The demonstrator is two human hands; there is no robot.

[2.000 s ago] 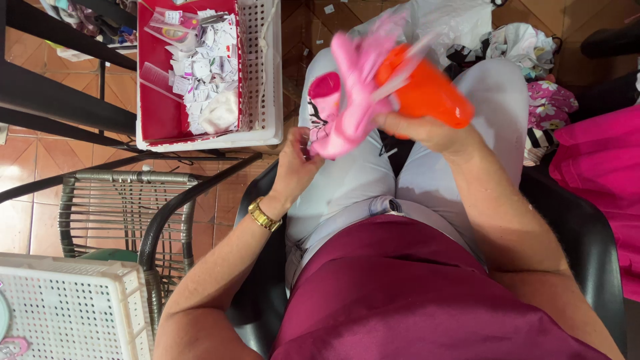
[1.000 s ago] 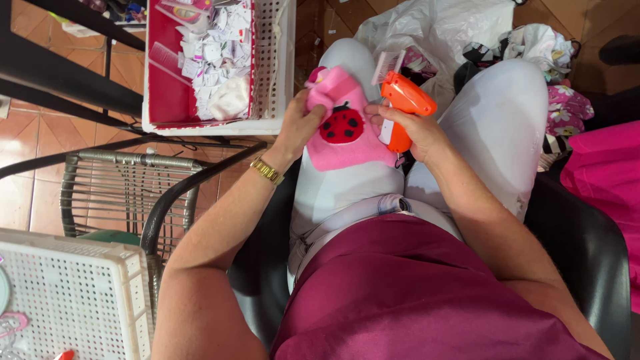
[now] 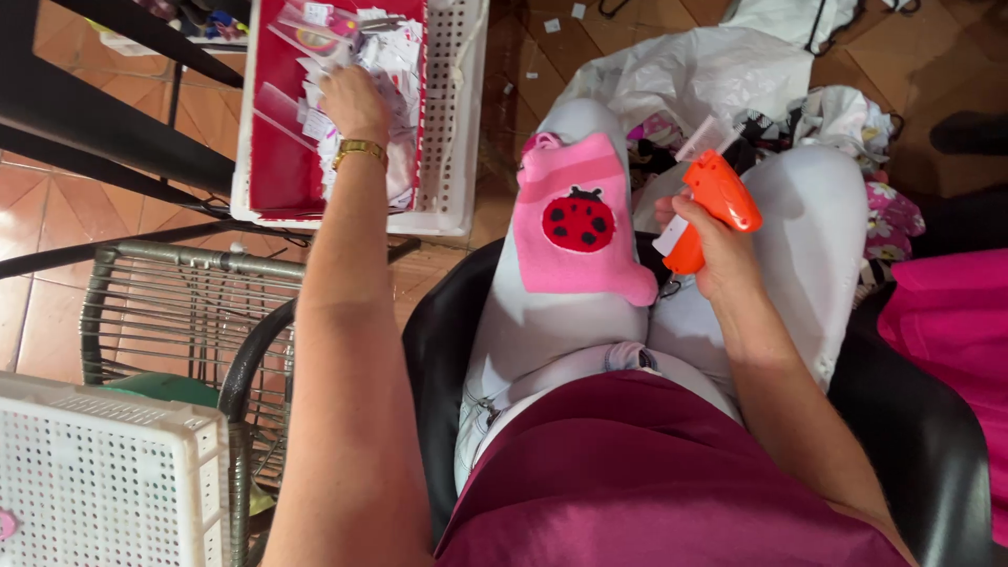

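Note:
My right hand (image 3: 713, 240) is wrapped around an orange tagging gun (image 3: 720, 191) with a white trigger and a clear strip of plastic fasteners at its top. On my left thigh lies a pink sock (image 3: 583, 220) bearing a red ladybug patch with black spots. My left hand (image 3: 354, 98), below a gold watch, reaches into a red tray (image 3: 276, 169) and touches the heap of small white paper tags (image 3: 394, 59). Its fingertips are partly hidden, so whether they pinch a tag does not show. Clear plastic bags (image 3: 311, 31) lie beside the tags.
The red tray sits in a white perforated crate (image 3: 453, 118). A corded chair (image 3: 189, 315) and another white crate (image 3: 94, 472) are at the left. A white plastic bag (image 3: 677, 75) and patterned fabric items (image 3: 890, 216) lie beyond my knees. Pink cloth (image 3: 953, 315) is at the right.
My left hand has let go of the pink sock and moved up and left into the red tray. The sock lies on my thigh. My right hand keeps the tagging gun and has moved off the sock.

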